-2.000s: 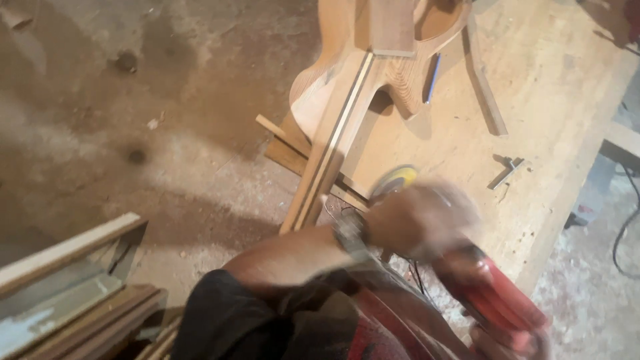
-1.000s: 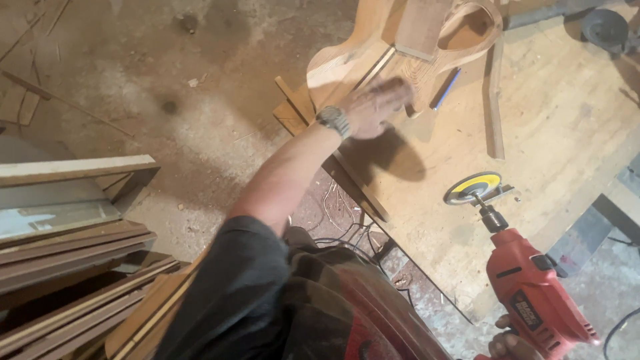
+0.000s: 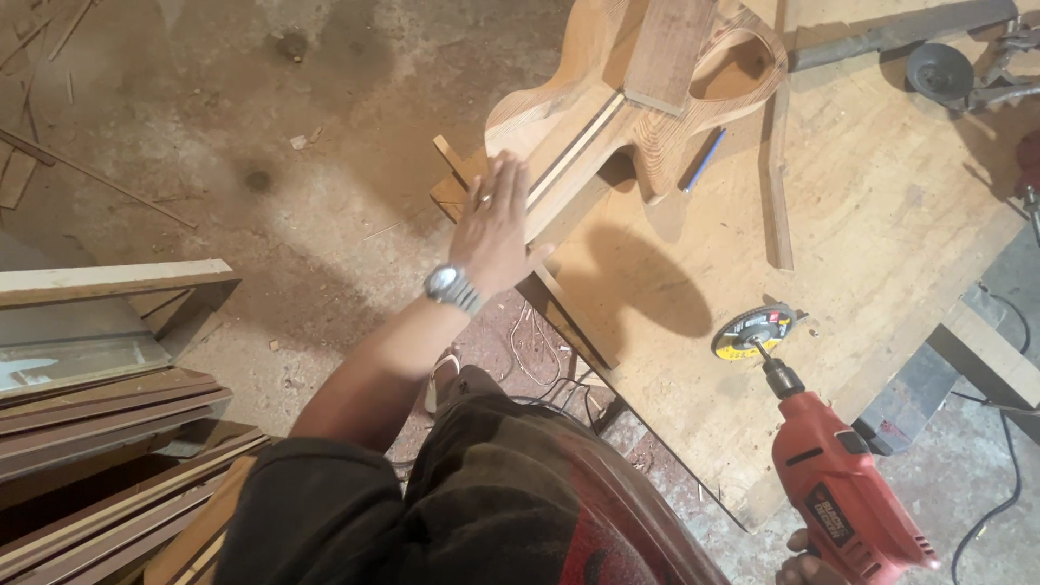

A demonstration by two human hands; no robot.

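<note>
A wooden guitar body [image 3: 540,106] with a striped laminated neck [image 3: 573,154] lies on a plywood workbench [image 3: 877,244]. My left hand [image 3: 491,223], with a watch on its wrist, is laid over the lower neck with its fingers together and nearly straight. At lower right, my right hand [image 3: 800,561] holds a red Black+Decker power drill [image 3: 841,479], mostly hidden beneath the tool. A flap sanding disc [image 3: 754,331] is fitted in the drill's chuck, over the bench. A flat wooden board [image 3: 670,53] rests on the body, and a blue pencil [image 3: 704,160] lies beside it.
A thin wood strip [image 3: 776,179] lies on the bench, with a dark cylindrical tool [image 3: 902,36] and a round black cup [image 3: 939,71] at upper right. Stacked boards [image 3: 106,414] stand at left. Cables [image 3: 1011,463] run over the floor at right.
The drill, under both hands two seconds ago, is now held only by my right hand. My left hand has moved away from it to the guitar neck, and since one second ago has slid down the neck.
</note>
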